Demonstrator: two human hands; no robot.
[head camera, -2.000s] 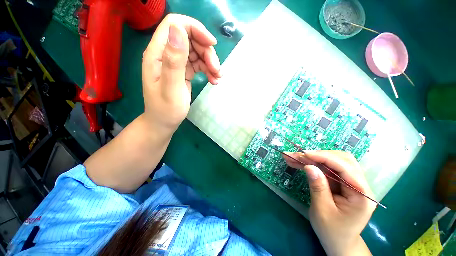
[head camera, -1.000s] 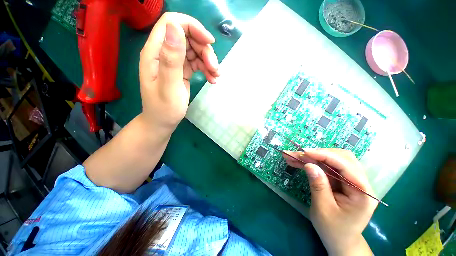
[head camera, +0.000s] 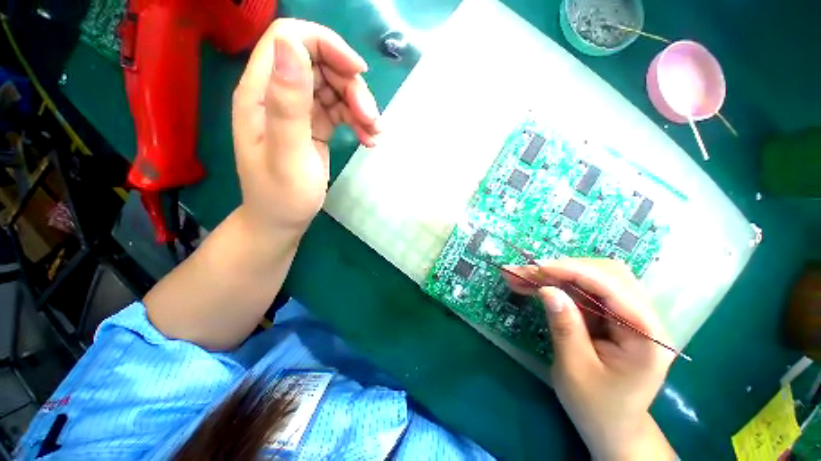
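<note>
A green PCB panel (head camera: 551, 209) with rows of black chips lies at an angle on the pale backing board (head camera: 441, 99). My right hand (head camera: 605, 338) is bare and holds the thin reddish-brown tweezers (head camera: 621, 321) like a pen. Their tips are over the lower left part of the panel; whether they touch it cannot be told. My left hand (head camera: 293, 126) is bare and raised, fingers loosely curled and apart, with nothing in it. It is left of the backing board, beside the red heat gun (head camera: 166, 99).
A clear dish with greyish contents (head camera: 601, 22) and a pink cup (head camera: 686, 83), each with thin sticks, stand at the top right. A green cylinder (head camera: 792, 162) is at the right edge. A yellow note (head camera: 767, 428) lies at bottom right. Another green board (head camera: 106, 25) lies at top left.
The whole view has shifted slightly, so things sit a little further left and up. My hands hold nearly the same poses over the same places.
</note>
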